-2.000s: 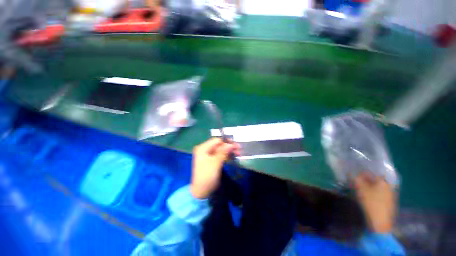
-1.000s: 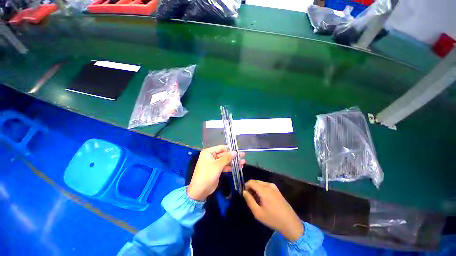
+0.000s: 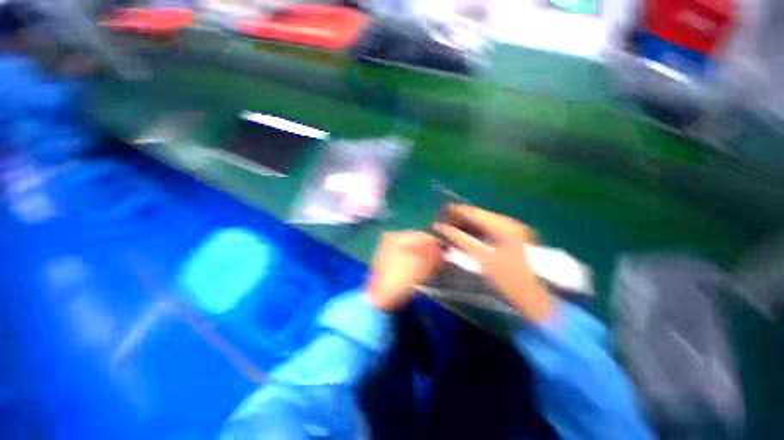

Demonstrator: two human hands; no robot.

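Note:
The frame is blurred. My left hand (image 3: 407,263) is closed around thin dark strips (image 3: 444,191), whose tips show faintly above the fingers. My right hand (image 3: 497,252) is beside it, its fingers at the strips' upper part; whether it grips anything cannot be told. The near adhesive sheet (image 3: 563,268) lies on the green surface, partly hidden behind my right hand, with its white band showing. The bag of strips (image 3: 675,335) lies to the right of it.
A second poly bag (image 3: 351,185) with reddish and white contents lies left of my hands. Another dark sheet (image 3: 273,144) lies farther left. A light blue stool (image 3: 228,270) stands beside the line. Orange-red trays (image 3: 305,26) and a red bin (image 3: 688,24) are on the far side.
The view has swung, so things on the line sit farther right. My right hand has moved from the strips' lower ends up to their upper part.

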